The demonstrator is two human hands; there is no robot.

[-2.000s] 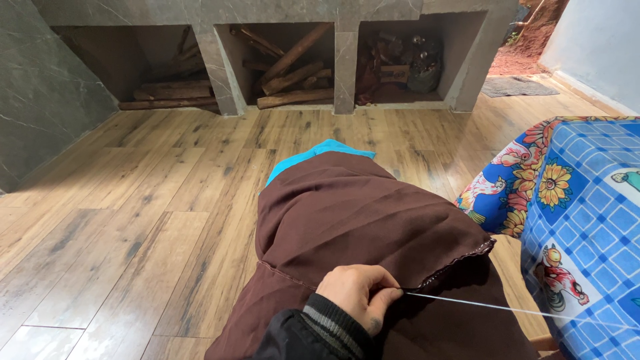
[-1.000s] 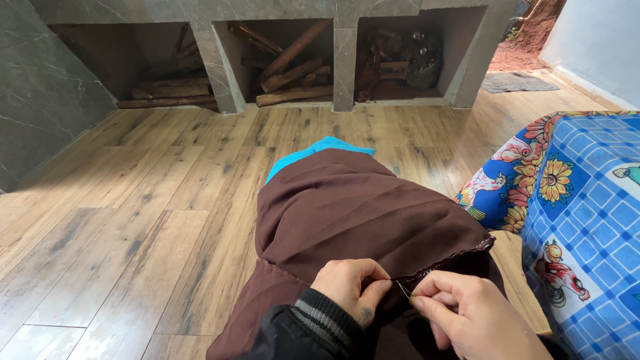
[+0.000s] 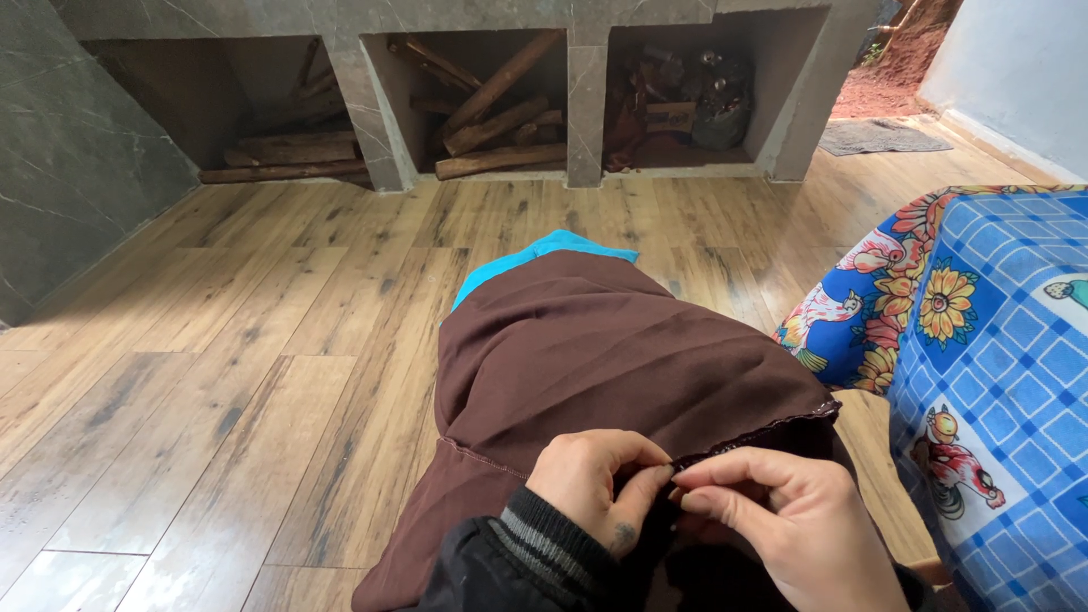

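Brown fabric (image 3: 612, 348) lies spread over my lap, with a bright blue cloth (image 3: 544, 248) showing past its far end. Thumb and forefinger of my left hand (image 3: 599, 484) pinch the fabric's stitched edge. Close against them, the fingertips of my right hand (image 3: 782, 510) meet at the same edge. Whatever small thing lies between the right fingertips is hidden; the needle and the white thread cannot be made out clearly now.
At the right stands a table with a blue checked, rooster-and-sunflower tablecloth (image 3: 1003, 340), and a wooden seat edge (image 3: 884, 484) beside it. Ahead, a grey stone counter (image 3: 586, 110) has niches holding firewood logs (image 3: 501, 102) and a filled bag (image 3: 722, 110). A grey mat (image 3: 884, 136) lies beyond.
Two seconds ago only my left hand showed, with a taut white thread running right. My right hand then came in holding a needle at the edge; now its fingertips are closer to my left ones.
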